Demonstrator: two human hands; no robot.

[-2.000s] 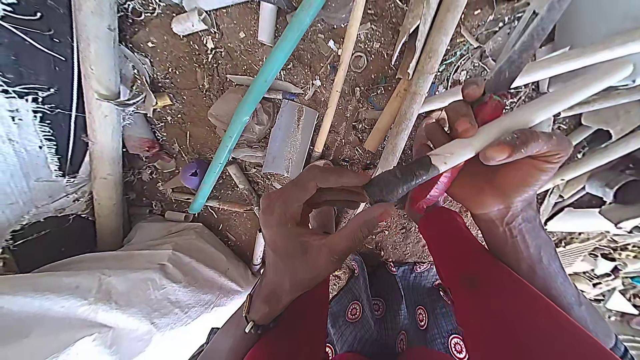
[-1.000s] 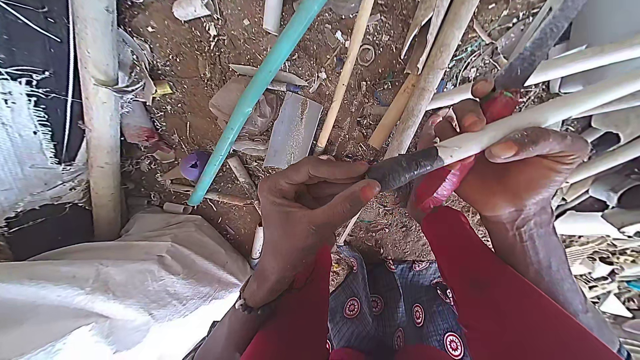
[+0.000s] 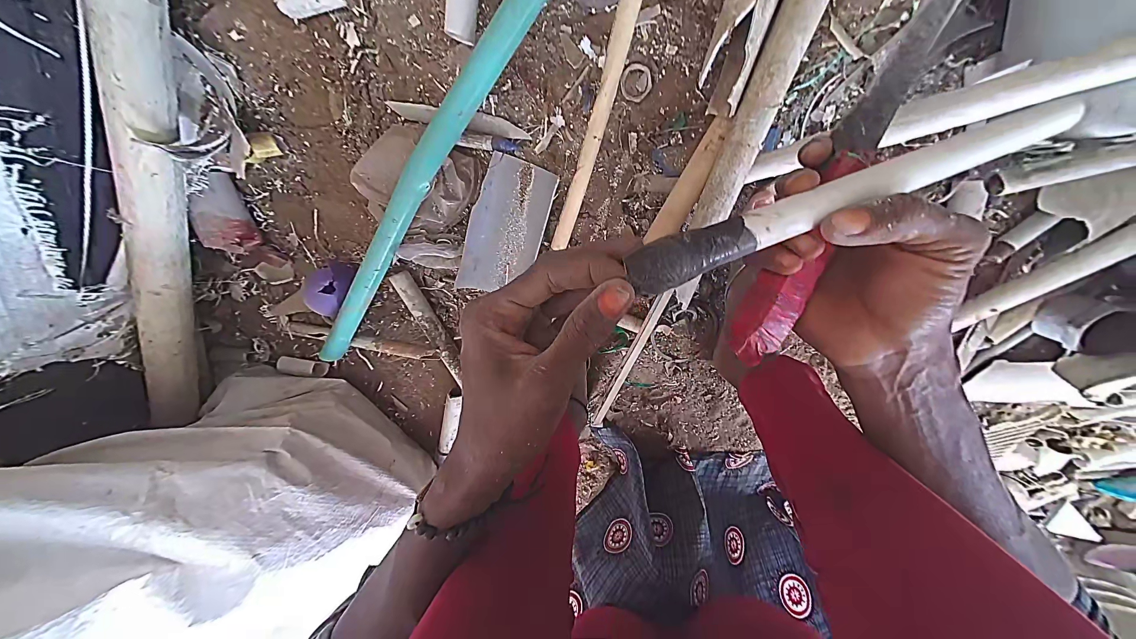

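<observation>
My right hand (image 3: pixel 887 275) grips a long white plastic pipe (image 3: pixel 923 173) between thumb and fingers. The same hand holds a tool with a red-wrapped handle (image 3: pixel 781 306), which lies under the pipe. Its dark blade (image 3: pixel 896 89) points up and away at the upper right. The near end of the pipe carries a black sleeve or wrapping (image 3: pixel 692 257). My left hand (image 3: pixel 541 355) has its thumb and fingertips at the tip of that black end, pinching or touching it; some of its fingers are hidden.
A turquoise pipe (image 3: pixel 426 177) slants over the littered soil. Beside it lie a flat grey plastic piece (image 3: pixel 508 222), a thin wooden stick (image 3: pixel 599 124) and a purple object (image 3: pixel 328 288). An upright pole (image 3: pixel 155 213) and pale sheeting (image 3: pixel 240 470) are at left. Pipes and scraps (image 3: pixel 1056 275) crowd the right.
The black end, partly covered by my left fingers two seconds ago, now shows almost whole. My left hand has shifted toward its tip. My right hand keeps its hold on the pipe and tool.
</observation>
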